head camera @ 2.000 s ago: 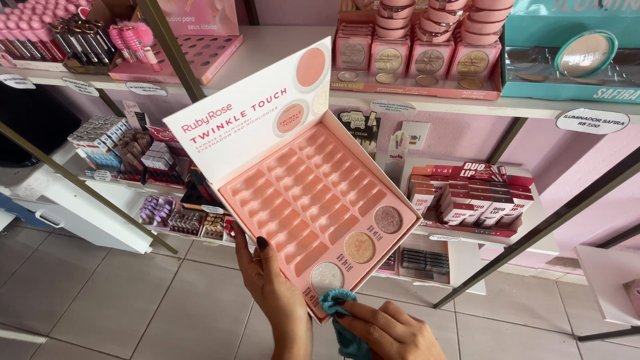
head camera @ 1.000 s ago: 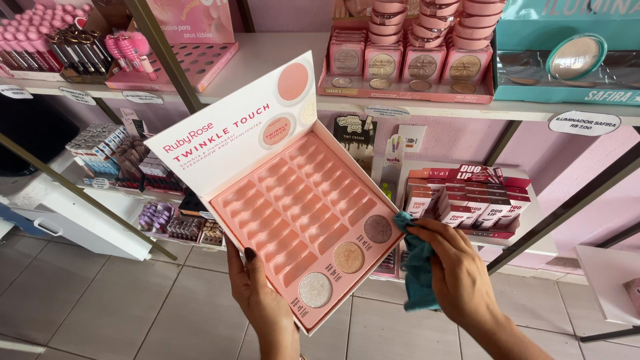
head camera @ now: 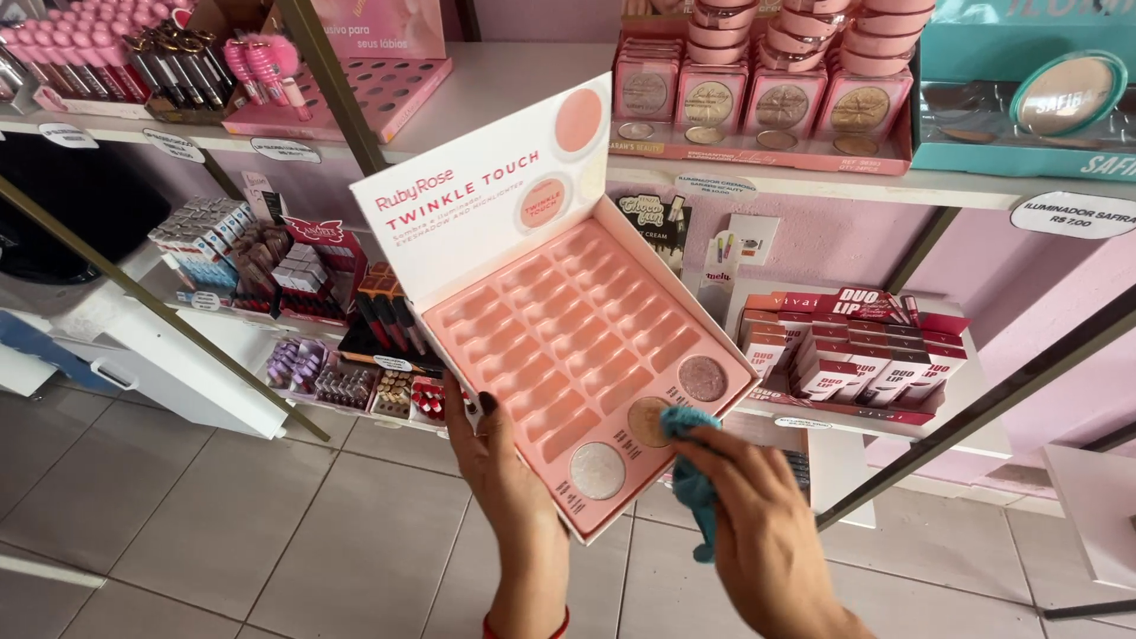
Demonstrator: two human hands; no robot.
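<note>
My left hand grips the lower left edge of a pink and white cosmetics display box, its printed lid raised at the back. Rows of recesses in the pink tray hold nothing. Along the tray's near right side are three round shimmer samples: a silvery white one, a golden one and a mauve one. My right hand holds a teal cloth, pressed at the golden sample and partly covering it. The cloth's lower end hangs past the box's edge.
Behind the box, a white shelf carries compact displays, a teal highlighter display and lip products. Lower shelves hold boxed lip sets and small cosmetics. Metal shelf posts slant at both sides above a tiled floor.
My right hand has moved with the cloth from the box's right corner, beside the mauve sample, to the golden sample. Earlier still it was at the bottom corner. My left hand keeps its hold.
</note>
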